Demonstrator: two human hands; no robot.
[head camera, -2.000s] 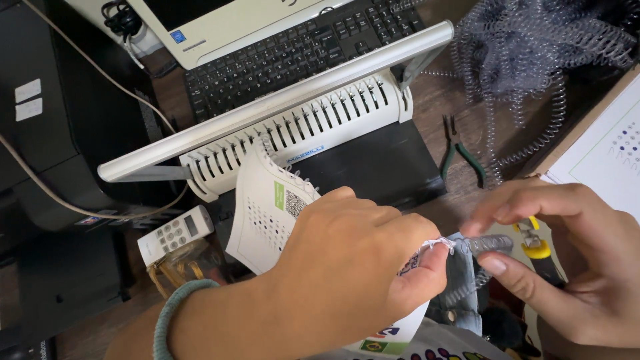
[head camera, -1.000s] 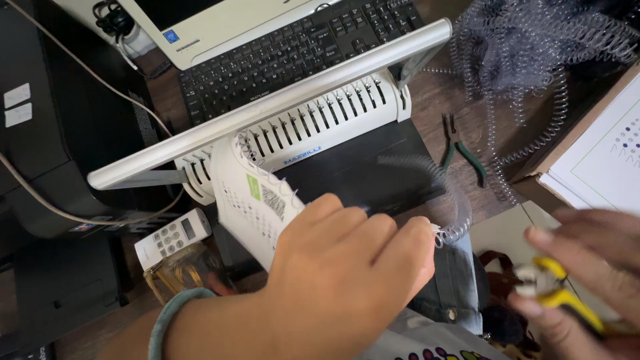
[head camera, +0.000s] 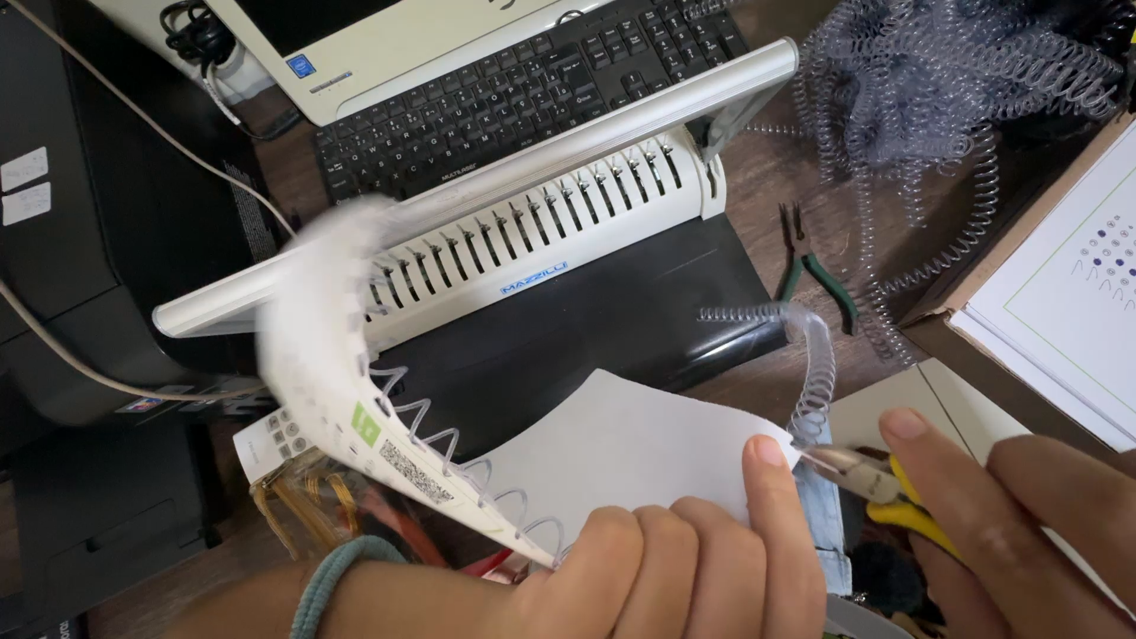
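Observation:
My left hand (head camera: 683, 568) grips a stack of printed paper sheets (head camera: 328, 355) threaded with a clear plastic binding coil (head camera: 812, 373). The pages are fanned open, the left part blurred and curved. The coil's loose end sticks out past the sheet corner, by my left index finger. My right hand (head camera: 1003, 515) is closed around yellow-handled cutting pliers (head camera: 874, 484), whose jaws are at the coil by that corner. Whether the jaws have closed on the coil cannot be told.
Behind the papers stands a white binding machine (head camera: 532, 231) with a raised lever bar, before a black keyboard (head camera: 497, 106). Green-handled pliers (head camera: 812, 275) lie right of it. A tangle of clear coils (head camera: 923, 98) and a cardboard box (head camera: 1047, 213) of printed sheets are farther right. A calculator (head camera: 266, 444) lies left.
My right hand first had its fingers at the coil, then moved off to the right with the yellow pliers, and now holds their jaws at the coil. The pages have fanned open.

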